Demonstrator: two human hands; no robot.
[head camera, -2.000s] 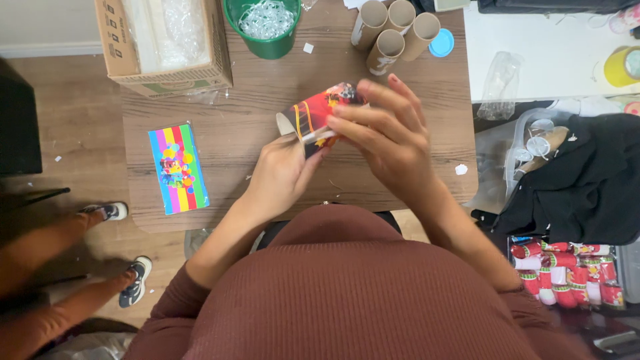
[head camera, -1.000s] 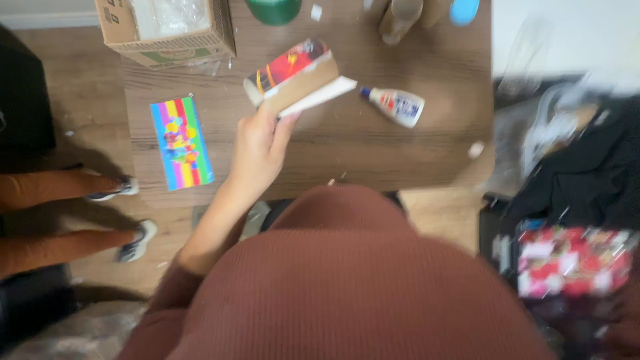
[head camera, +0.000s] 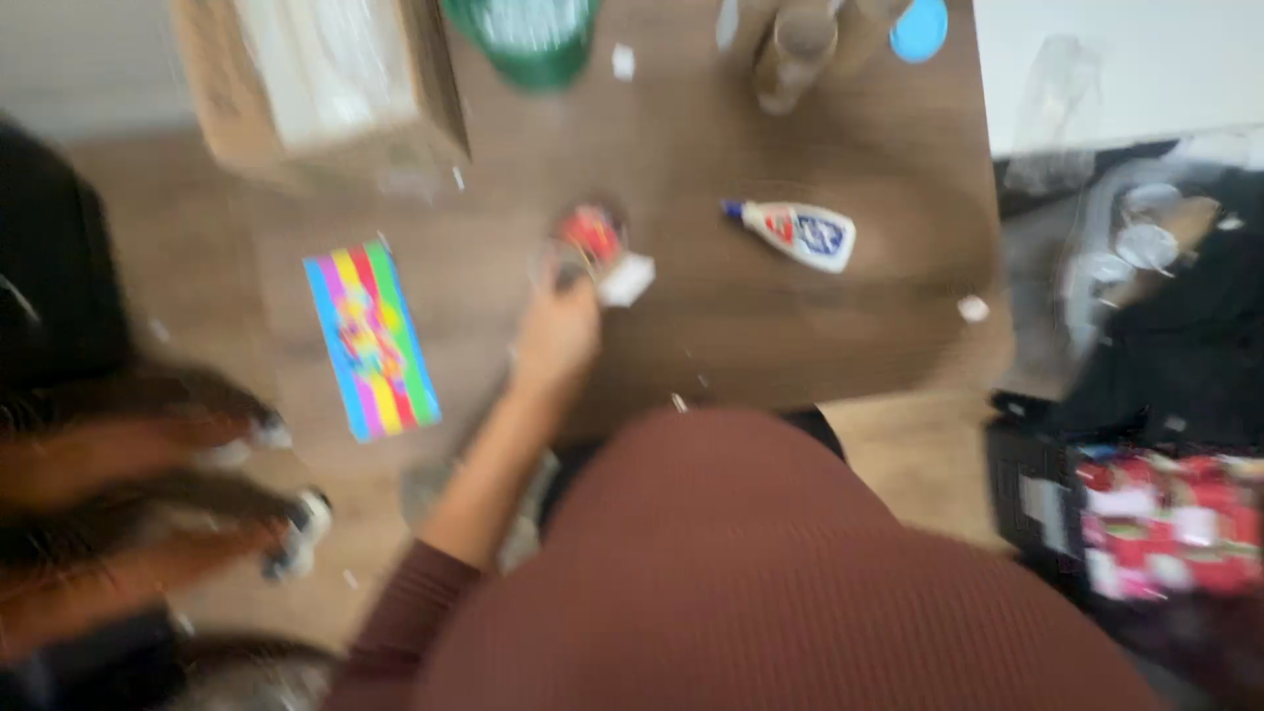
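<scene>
My left hand (head camera: 563, 321) is closed on a cardboard tube with a red printed wrap (head camera: 591, 237), seen nearly end-on and blurred. A white paper flap (head camera: 628, 279) sticks out at its right side. My right hand is out of view. To the right of the tube a white glue bottle with a blue cap (head camera: 805, 234) lies on its side. At the left of the wooden table lies a rainbow-striped printed paper (head camera: 371, 341) with colourful figures.
A cardboard box (head camera: 232, 89) with clear plastic inside and a green container (head camera: 538, 59) stand at the far side, near cardboard tubes (head camera: 802, 44) and a blue lid (head camera: 919, 30). Red and white wrapped items (head camera: 1175, 528) lie in a case at right. Another person's legs (head camera: 148, 563) are at left.
My right hand has left the tube and gone out of view. My left hand still holds the tube, now turned more end-on. The glue bottle, unseen in the oldest frame, lies in view.
</scene>
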